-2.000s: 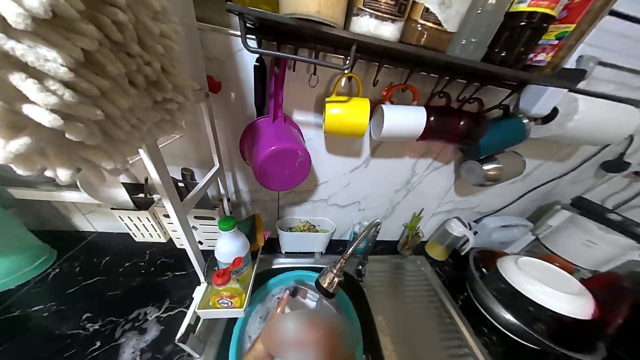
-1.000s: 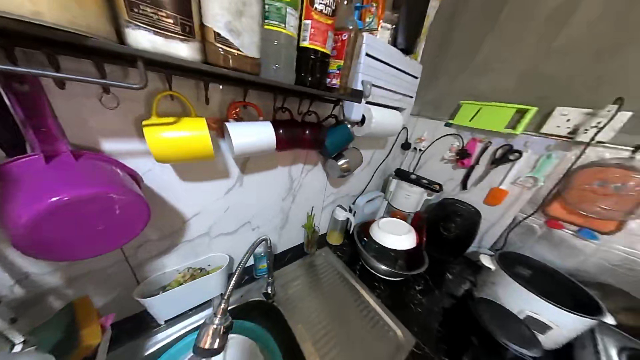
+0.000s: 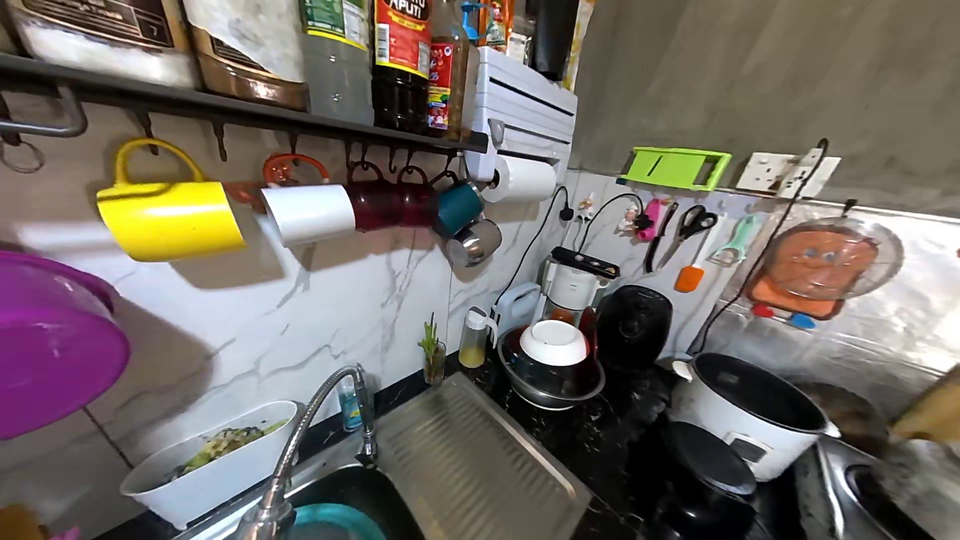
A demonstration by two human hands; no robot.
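Note:
Neither of my hands shows in the head view now. At the bottom left stands the sink faucet with its flexible metal neck (image 3: 311, 409), its head over a teal basin (image 3: 334, 519) in the dark sink. The basin is mostly cut off by the lower edge. Beside the sink lies the ribbed steel drainboard (image 3: 480, 465). A white oblong container (image 3: 214, 484) with food scraps is behind the sink on the left. A white bowl (image 3: 555, 343) rests upside down on a metal bowl (image 3: 551, 379) on the black counter.
Mugs, including a yellow one (image 3: 171, 221) and a white one (image 3: 311, 214), hang under the shelf (image 3: 225, 116). A purple pan (image 3: 56, 345) hangs at the left. A rice cooker (image 3: 750, 412) stands at the right, below hanging scissors (image 3: 694, 225) and a wire strainer (image 3: 832, 259).
The view has swung far to the right, bringing in the rice cooker and wall tools. The hand seen at the basin two seconds ago is out of view.

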